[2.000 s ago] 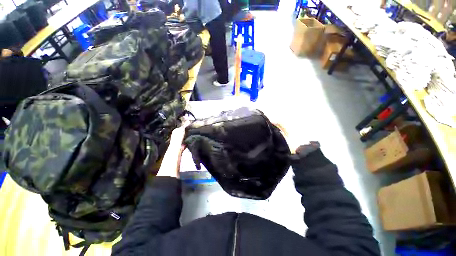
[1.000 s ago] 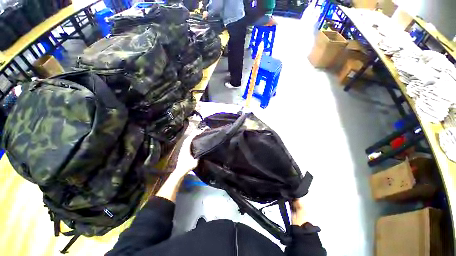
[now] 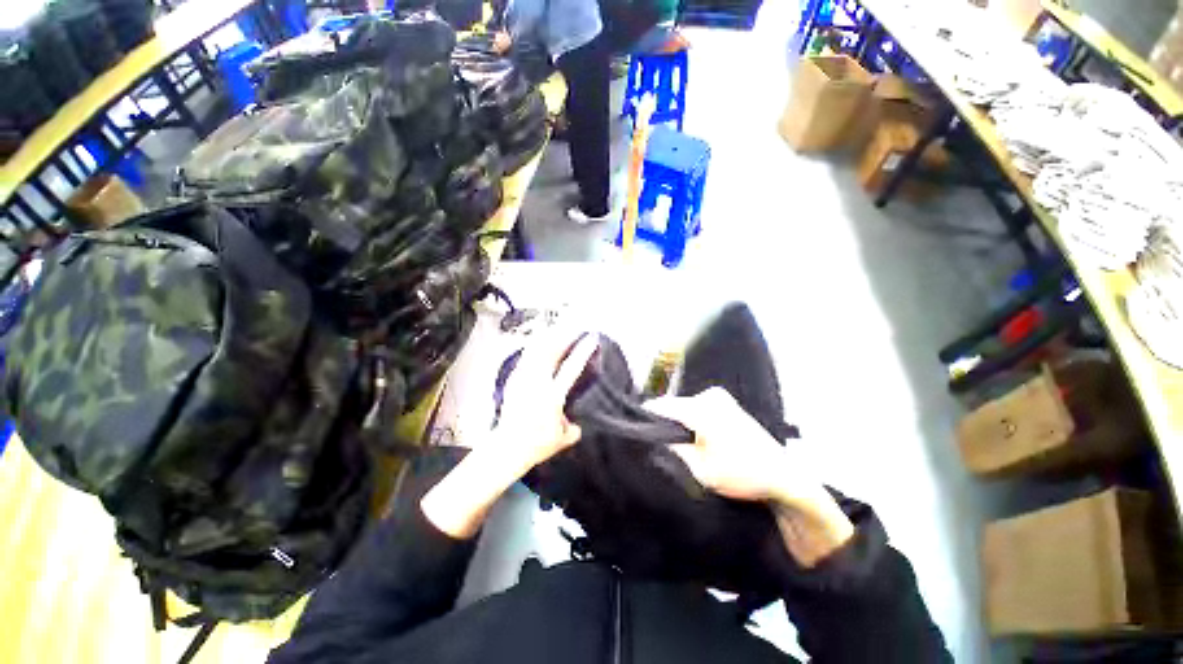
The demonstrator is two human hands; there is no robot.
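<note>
A dark backpack (image 3: 675, 499) is held in front of my body, over the near side of the small white table (image 3: 584, 288). Its black side faces up. My left hand (image 3: 542, 405) grips its upper left part, where the fabric is bunched. My right hand (image 3: 733, 448) grips the fabric at its middle. A black padded flap or strap (image 3: 737, 350) stands up beyond my right hand. The lower part of the backpack lies against my jacket and is hard to make out.
Camouflage backpacks (image 3: 143, 350) are piled on the yellow table (image 3: 52, 558) at left. Ahead are a blue stool (image 3: 675, 182) and a standing person (image 3: 584, 104). At right, cardboard boxes (image 3: 1057, 558) stand below a long table with pale fabric (image 3: 1083, 169).
The backpack has been turned and drawn closer to my body. My right hand has moved from its lower right end up to its middle. My left hand has moved slightly right.
</note>
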